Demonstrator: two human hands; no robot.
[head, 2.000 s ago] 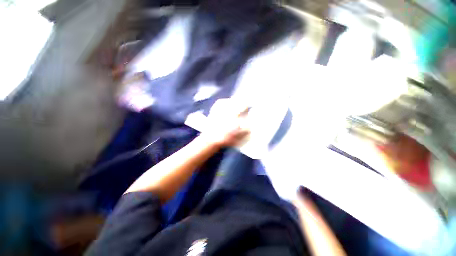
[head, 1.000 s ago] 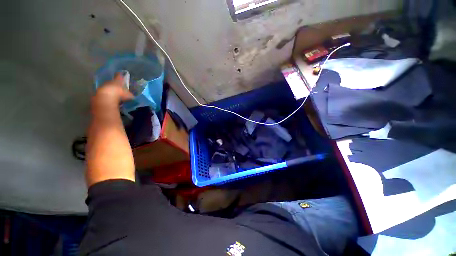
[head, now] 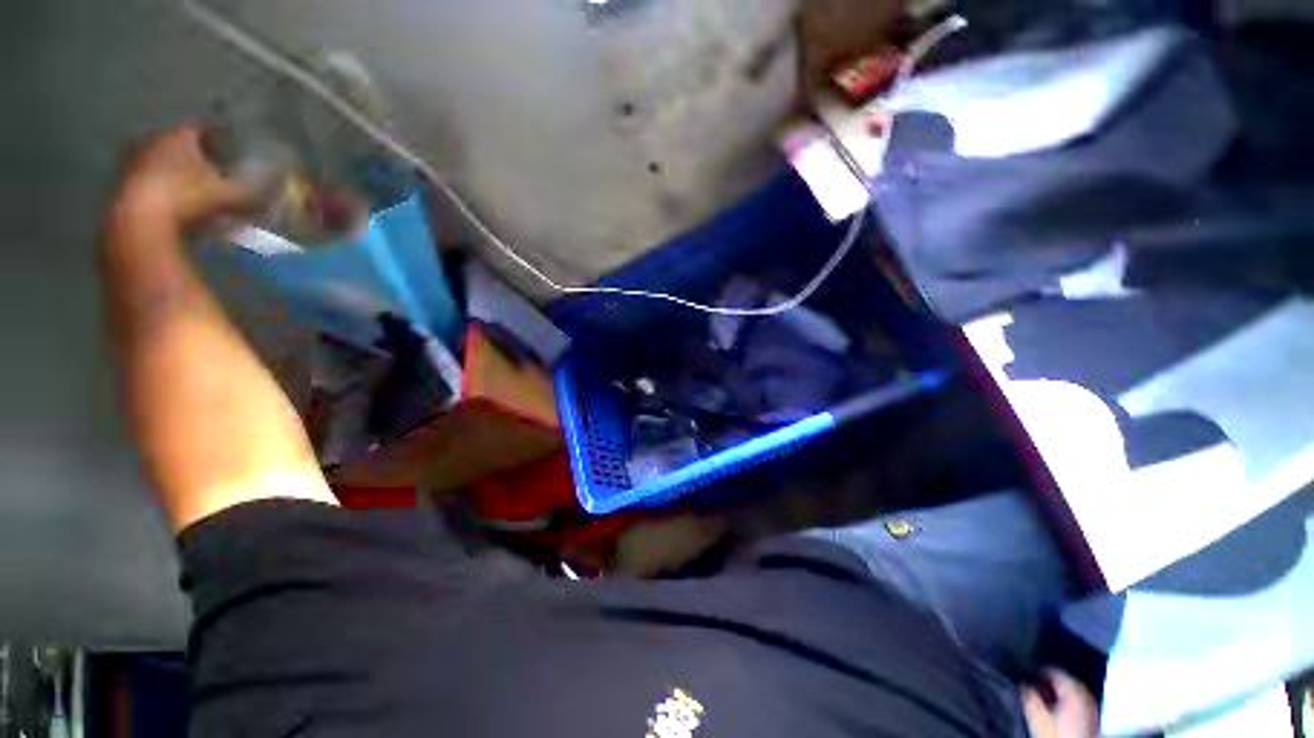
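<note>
My left hand [head: 170,180] is stretched out at the upper left, over a light-blue bin or bag [head: 411,257]. A blurred, partly clear thing with pale and yellowish spots [head: 300,195] is at its fingers. I cannot tell if the hand grips it. My right hand [head: 1064,707] is small and cut off at the bottom right, by the edge of the fabric-covered table; its fingers and anything in them are not clear.
A blue slatted crate [head: 588,440] holds dark fabric scraps. A brown box with red edges [head: 497,404] stands left of it. Blue-grey fabric pieces [head: 1009,216] and white sheets [head: 1074,461] cover the table at right. A white cable [head: 649,296] hangs across the crate.
My left hand has moved up and left in view, and the blue bin or bag looks tilted or shifted and blurred. My right hand now shows at the bottom right.
</note>
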